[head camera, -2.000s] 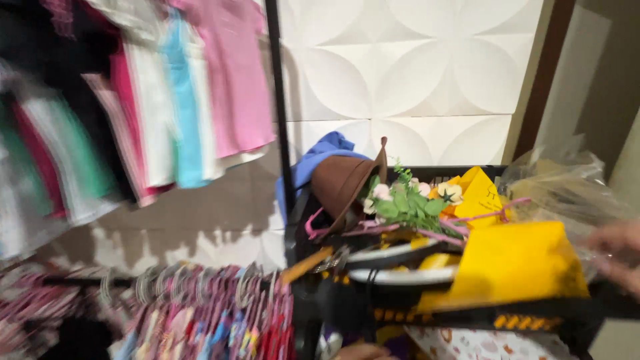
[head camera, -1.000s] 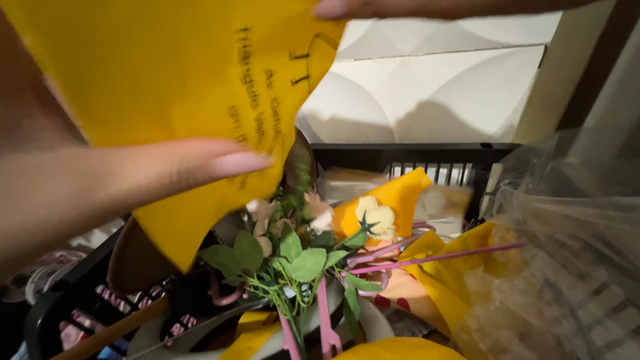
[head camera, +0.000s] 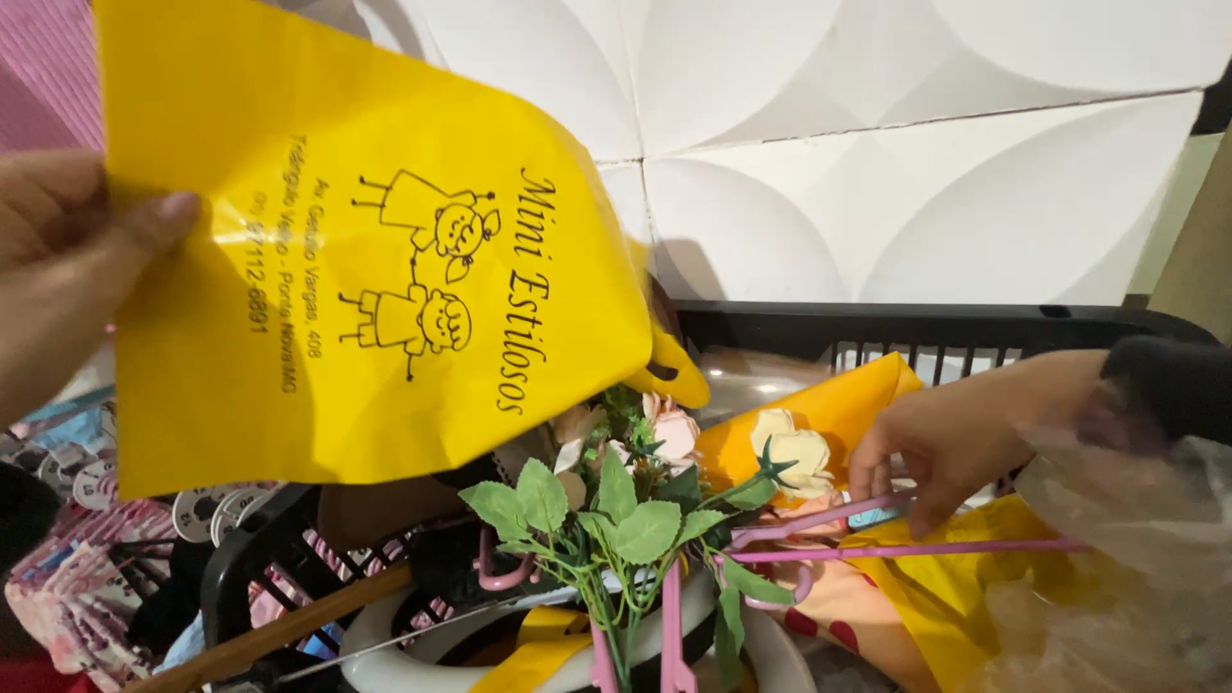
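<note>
My left hand (head camera: 87, 260) pinches the lower edge of a yellow plastic bag (head camera: 385, 250) printed with two drawn children and writing; the bag is held up over the left of a black plastic basket (head camera: 924, 322). My right hand (head camera: 972, 423), in a dark sleeve, reaches into the basket's right side, fingers curled down at a pink plastic hanger (head camera: 818, 520); whether they grip it cannot be seen. Artificial flowers with green leaves (head camera: 645, 529) and a cream bloom (head camera: 794, 452) lie in the middle, beside an orange bag (head camera: 871, 385) and another yellow bag (head camera: 991, 577).
Clear plastic wrapping (head camera: 1136, 568) covers the basket's right side. A wooden stick (head camera: 308, 616) and white rings (head camera: 375, 645) lie at the front. Patterned clothes with round size markers (head camera: 192, 515) hang at the left. A white relief-tiled wall (head camera: 751, 221) stands behind.
The yellow bag, close before the view a second ago, is now held out at the left by my left hand. My right hand has come down into the basket. The view has moved closer to the basket since two seconds ago.
</note>
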